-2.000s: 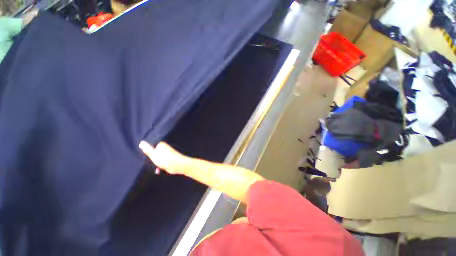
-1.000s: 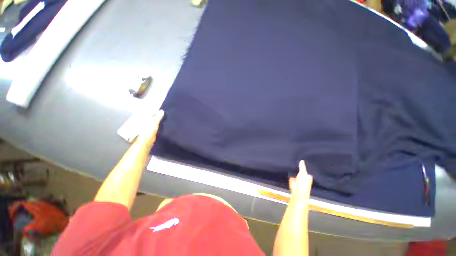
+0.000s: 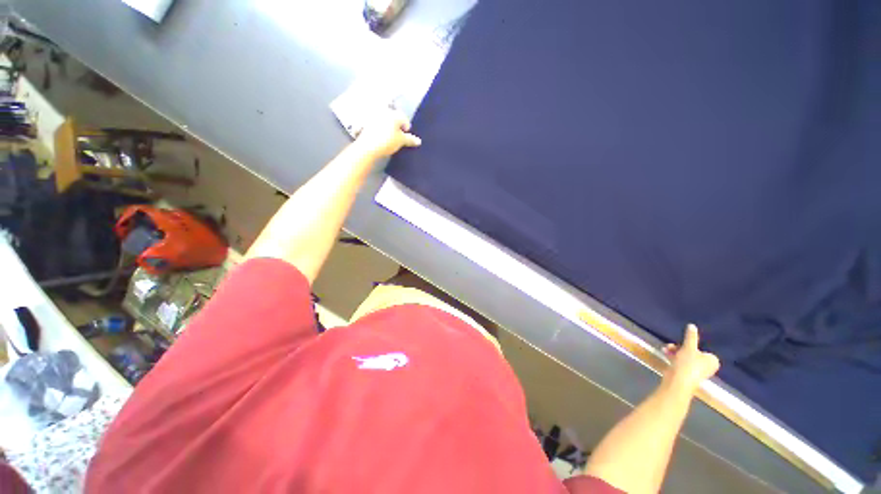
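Observation:
Wide navy fabric (image 3: pixel 628 145) covers the right side of the grey table, smooth in the middle and rumpled at the lower right. My left hand (image 3: pixel 388 135) is at its near left corner, a digit over the cloth edge; the fingers beneath are hidden. My right hand (image 3: pixel 692 365) holds the near edge farther right, thumb up on the cloth. A white strip (image 3: pixel 473 246) shows along the near edge, with a tan wooden stick (image 3: pixel 623 338) beside it, partly behind my right hand. A whitish flat block (image 3: pixel 350 108) lies beside my left hand.
A dark and metallic weight (image 3: pixel 383 13) lies on the grey table (image 3: pixel 232 96) beyond my left hand. A white roll end (image 3: pixel 150 8) shows at the top left. On the left below the table are an orange-red bag (image 3: pixel 174 239), a wooden frame (image 3: pixel 68 154) and a cluttered bench.
The view has swung from the rumpled cloth to the fabric's left end and turned further left. Both hands now show at the near edge; over the last second they keep about the same places on the cloth.

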